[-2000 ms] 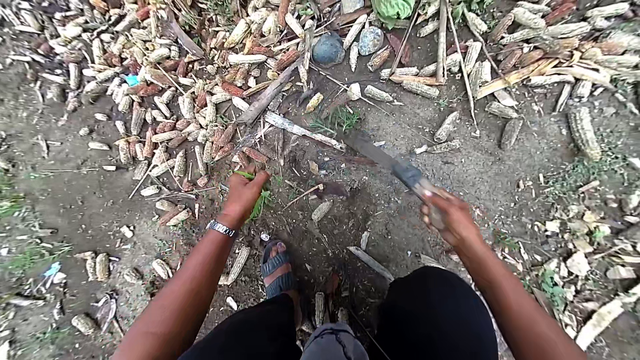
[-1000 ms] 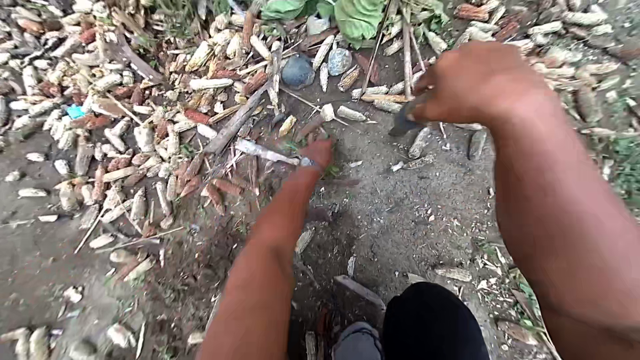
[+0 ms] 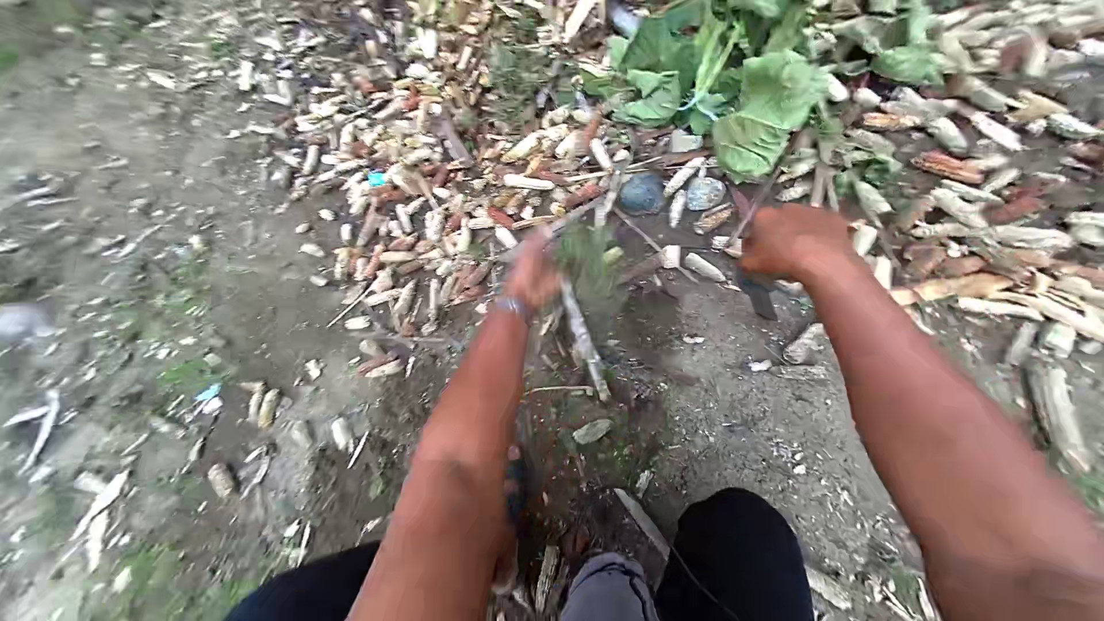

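Observation:
My left hand (image 3: 533, 274), with a band at the wrist, is left of centre among corn cobs and is blurred by motion. It grips a tuft of green weeds (image 3: 591, 259), smeared beside its fingers. Just below lies a pale stick (image 3: 584, 341) on the soil. On the right, my right hand (image 3: 792, 241) is a fist round a knife (image 3: 758, 295); a dark part of it shows under the fist, and the rest is mostly hidden. Two grey stones, one round (image 3: 642, 193) and one speckled (image 3: 705, 193), lie between the hands, farther forward.
Corn cobs (image 3: 405, 216) cover the ground ahead, and more (image 3: 1035, 233) lie at right. Large green leaves (image 3: 752, 147) lie beyond the stones. My dark-clothed knee (image 3: 737, 552) is at the bottom. Bits of husk and wood are strewn over the soil at left.
The weeds now show as a blur at my left hand. The pale stick below it lies at a steeper angle than before. My right hand is lower in view. The view has shifted left.

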